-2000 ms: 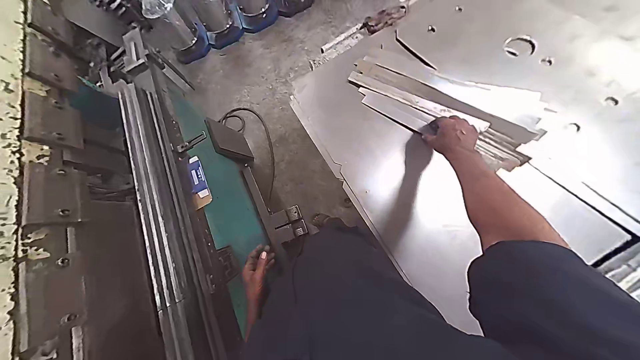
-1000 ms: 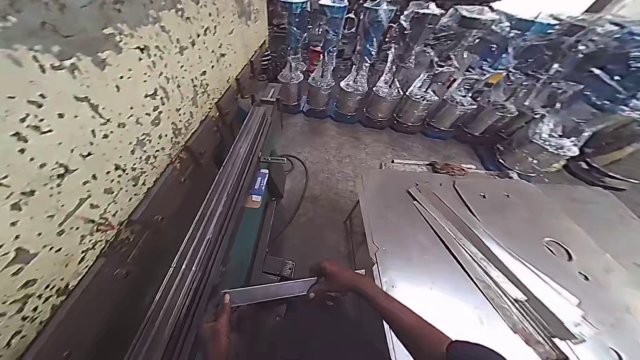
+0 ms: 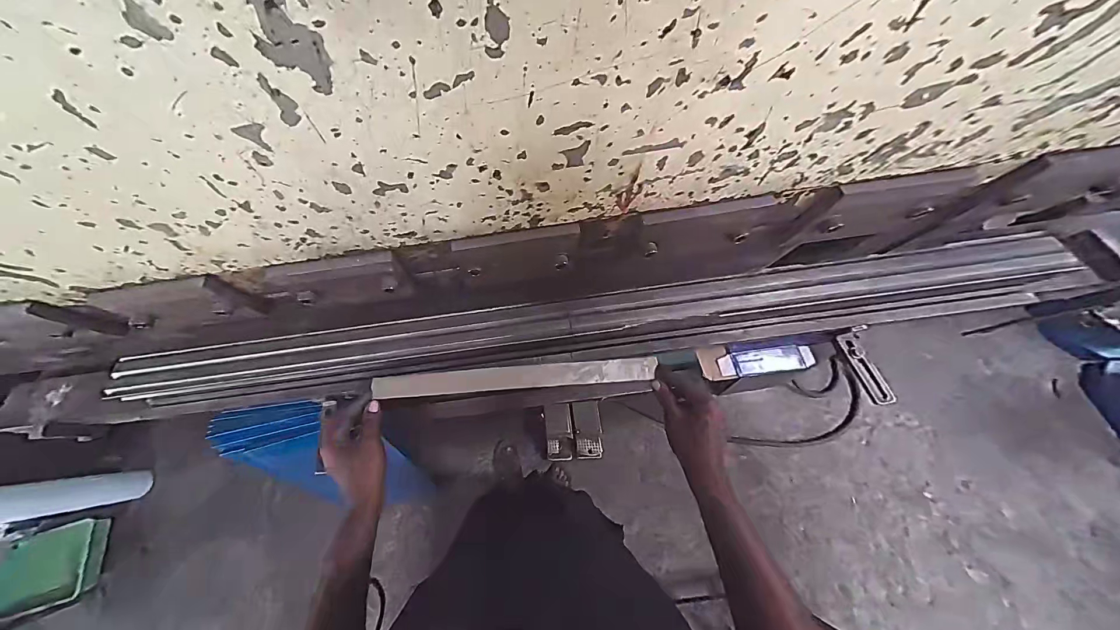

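Observation:
A flat sheet-metal strip (image 3: 516,378) is held level between my two hands, in front of a long grooved steel die (image 3: 577,324) on a machine that looks like a press brake. My left hand (image 3: 354,446) grips the strip's left end, thumb on its near edge. At its right end, my right hand (image 3: 691,420) pinches the corner. The strip lies close along the near side of the die; whether it touches is unclear. Above the die rises the machine's cream-painted front (image 3: 525,114), its paint chipped.
A blue and white box (image 3: 770,359) sits beyond my right hand at the machine's edge. Two foot pedals (image 3: 573,433) show below the strip. Blue sheets (image 3: 289,446) stand behind my left hand. A black cable (image 3: 814,433) curves over the floor. At far left lies a green object (image 3: 57,564).
Two seconds ago my right hand was on the metal strips on the sheet stack; now both hands hold one strip at the machine. The view has swung round to face the machine.

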